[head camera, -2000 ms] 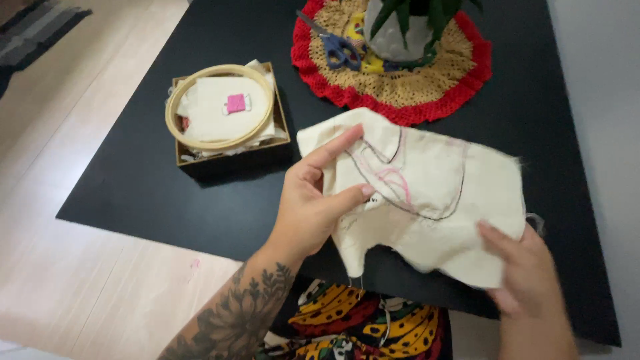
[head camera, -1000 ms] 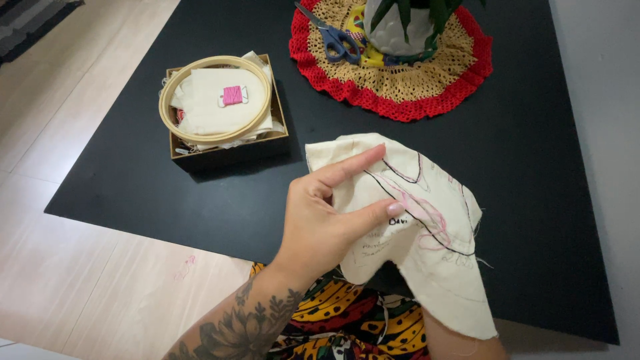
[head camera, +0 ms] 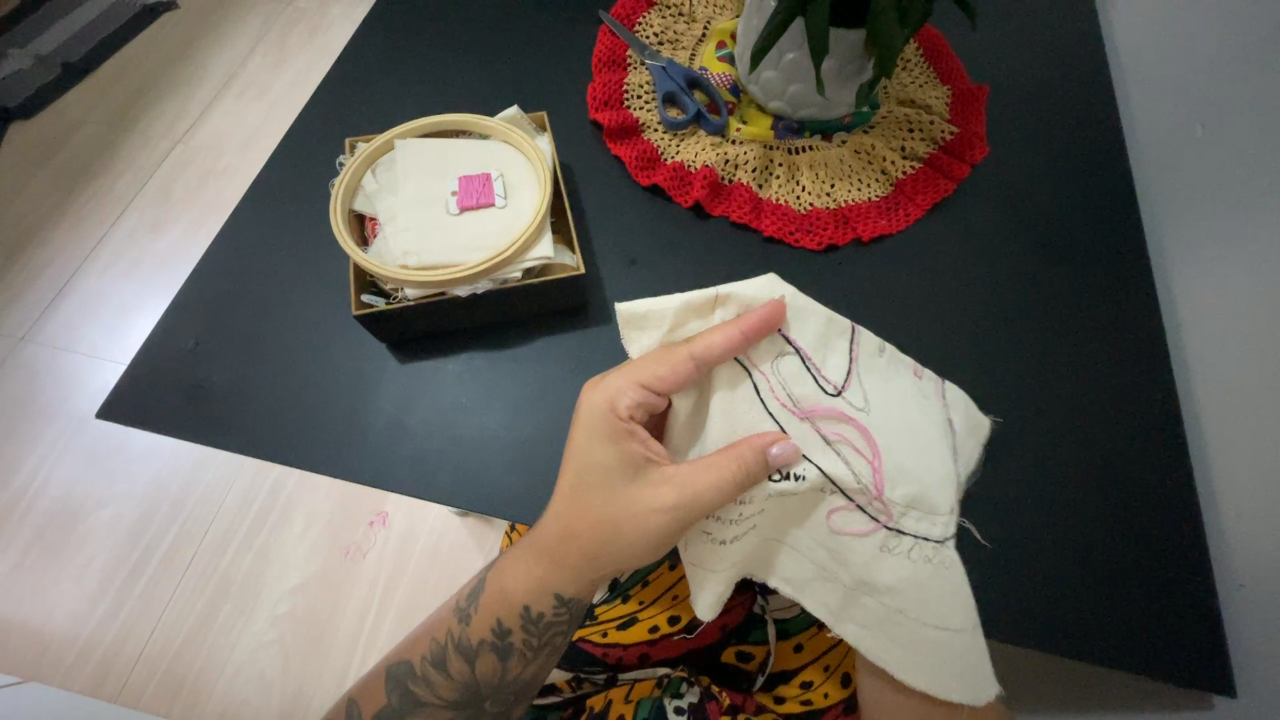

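My left hand [head camera: 650, 450] lies over the left part of a cream embroidery cloth [head camera: 900, 620], thumb and forefinger spread on its face; whether other fingers grip it from behind is hidden. Black and pink stitched lines, faint pencil marks and some writing cross the cloth. Its lower right part hangs past the table edge. My right hand is hidden beneath the cloth; only a bit of forearm shows below it. Left of the cloth, a wooden embroidery hoop [head camera: 342, 215] rests on an open box [head camera: 480, 312] of fabric, with pink floss on a bobbin card [head camera: 477, 192] inside the ring.
Toward the back of the black table [head camera: 270, 330], a red and tan crocheted doily [head camera: 800, 215] lies under a white plant pot [head camera: 805, 65]. Blue-handled scissors [head camera: 685, 95] rest on its left side. Patterned fabric [head camera: 650, 610] covers the lap below the table edge.
My right hand, at the cloth's right edge two seconds ago, has gone out of sight beneath it. The cloth, spread wide then, now hangs down on its right side. My left hand stays at its left part.
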